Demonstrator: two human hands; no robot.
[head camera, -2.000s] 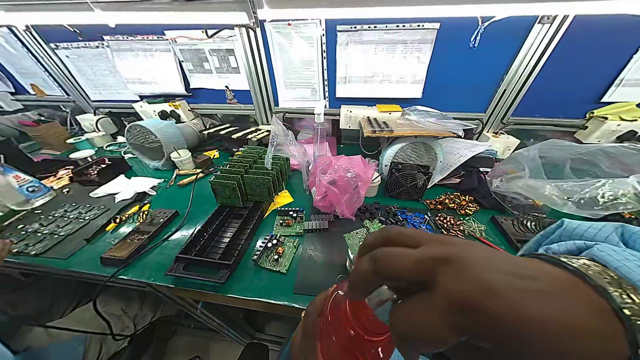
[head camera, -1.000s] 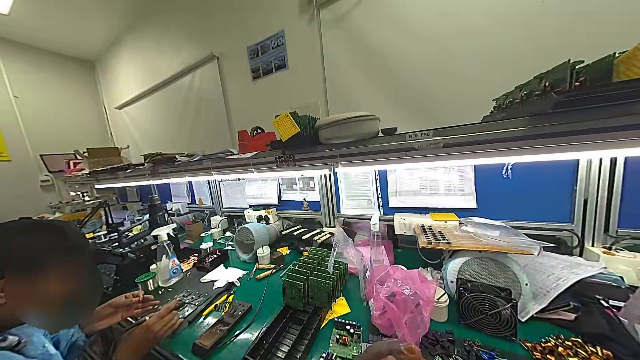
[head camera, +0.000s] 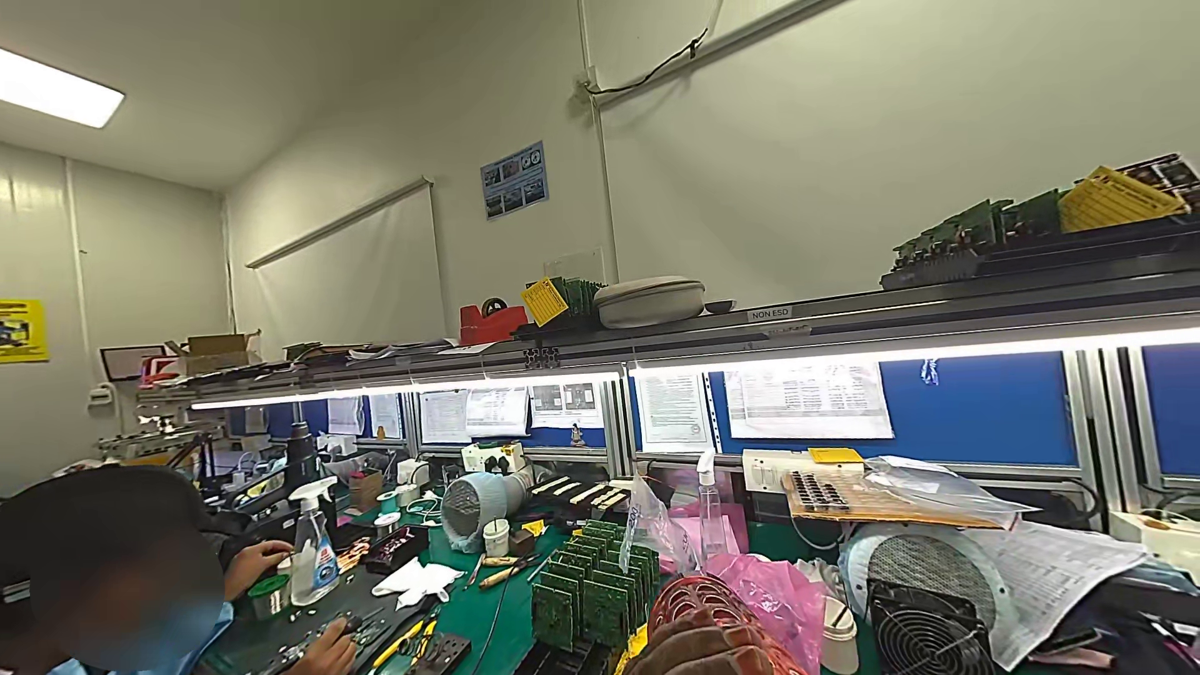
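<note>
At the bottom edge, low centre, my left hand (head camera: 698, 649), by its position, is closed around a red ribbed plastic container (head camera: 701, 596). Only the fingers show; the wrist is cut off. My right hand is out of view. Just right of the container lies a crumpled pink plastic bag (head camera: 776, 600). Upright green circuit boards (head camera: 600, 586) stand in rows in a black rack to its left. A clear spray bottle (head camera: 710, 511) is behind, and a white lidded tub (head camera: 839, 637) is at the right.
A co-worker (head camera: 103, 572) sits at the left, hands over small parts on a dark mat. Near them stand a spray bottle (head camera: 314, 548), a white cloth (head camera: 417, 583) and hand tools (head camera: 403, 645). A black fan (head camera: 928, 633) stands at the right. Above runs a loaded shelf (head camera: 844, 319).
The view has tilted up and left since two seconds ago. The red container was then low in front of me with a hand over its top; now fingers wrap its side.
</note>
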